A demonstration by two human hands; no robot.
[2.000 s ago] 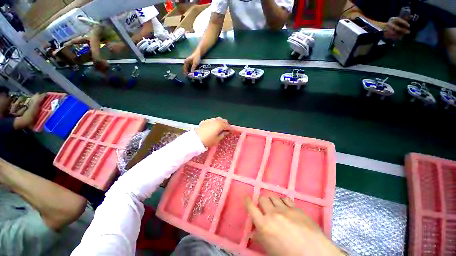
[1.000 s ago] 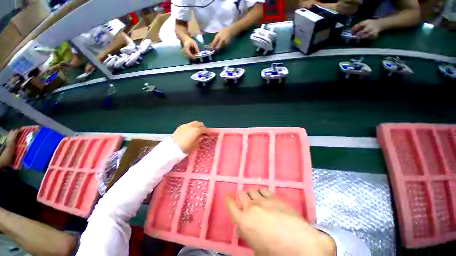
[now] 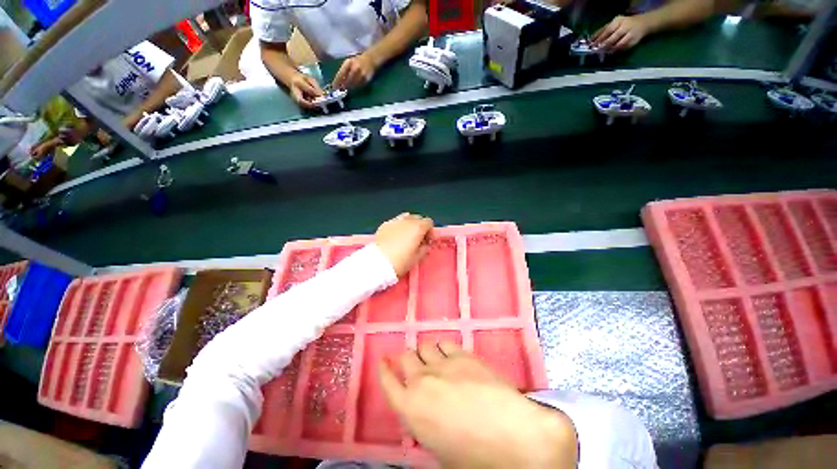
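Note:
A pink foam tray [image 3: 526, 321] with rectangular pockets in two rows lies in front of me. Small shiny metal parts [image 3: 330, 371] lie scattered in its left pockets, and a few show along the top of its upper right pockets. My left hand [image 3: 404, 244] is at the tray's far edge, fingers bent down over an upper pocket; its fingertips are hidden, so a held part cannot be told. My right hand [image 3: 459, 396] is over the lower middle pockets, palm down, fingers curled. Whether it holds anything is hidden.
A brown box [image 3: 180, 339] of metal parts and a clear bag [image 3: 160, 330] stand left. Other pink trays lie left [image 3: 50, 366] and right [image 3: 688, 311]. Bubble wrap [image 3: 610, 366] lies right. White-and-blue housings [image 3: 482, 124] sit on the green belt. People work opposite.
The view has swung right. My left hand has moved right along the tray's far edge, from the left pockets toward the middle. My right hand stays over the lower middle pockets.

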